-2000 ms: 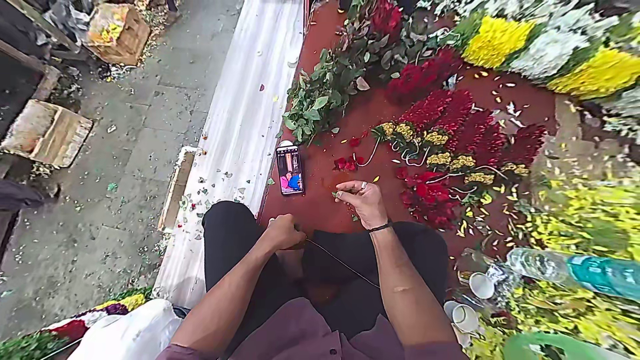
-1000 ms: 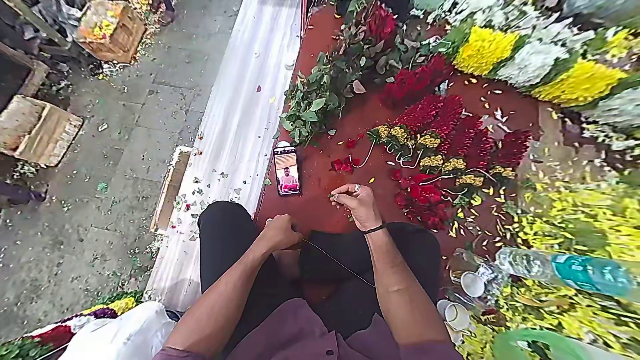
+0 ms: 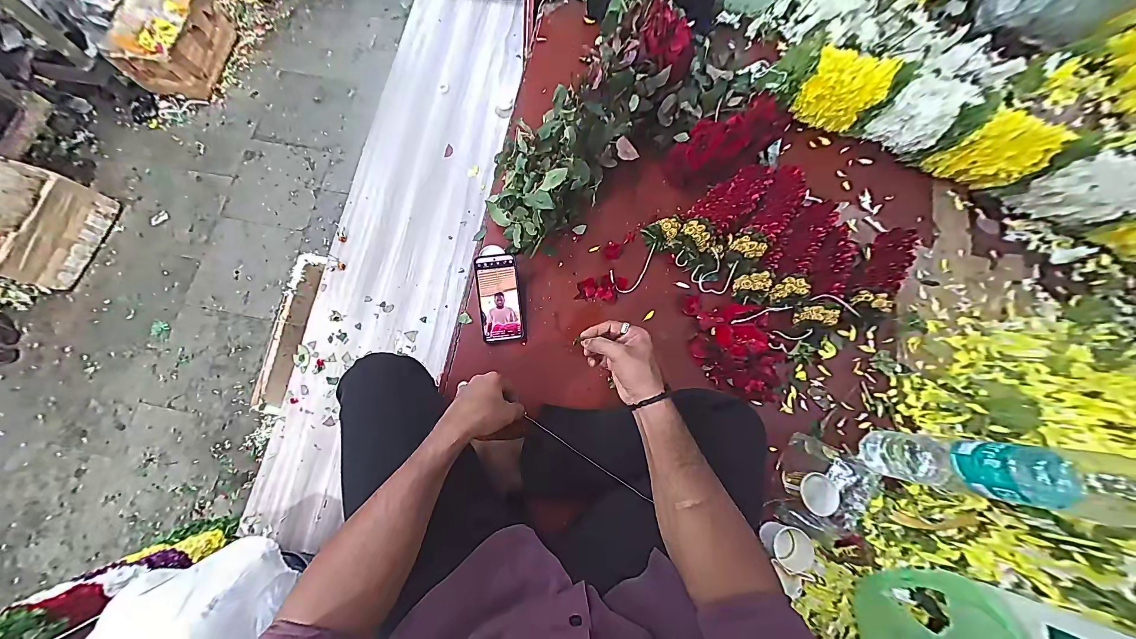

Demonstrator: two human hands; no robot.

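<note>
My left hand [image 3: 485, 405] is closed over my lap, and a thin thread [image 3: 581, 454] runs from it down to the right, under my right forearm. My right hand [image 3: 624, 355], wearing a ring and a black wrist cord, pinches something tiny and greenish between thumb and fingertips; it is too small to name. Beyond my hands a smartphone [image 3: 501, 321] lies with its screen lit. Right of my right hand are loose red petals [image 3: 735, 348] and several red flower strings [image 3: 803, 232] with small yellow flower clusters [image 3: 753, 282] at their ends.
Leafy rose stems [image 3: 555, 173] lie past the phone. Yellow and white flower garlands [image 3: 998, 146] fill the upper right. Plastic bottles [image 3: 1012, 475], paper cups [image 3: 818, 494] and a green plastic item [image 3: 923, 603] are at the right. A white cloth strip [image 3: 417, 177] runs along the left.
The picture on the phone's screen differs from two seconds ago. Both hands keep nearly the same places, with the thread still stretching from my left hand.
</note>
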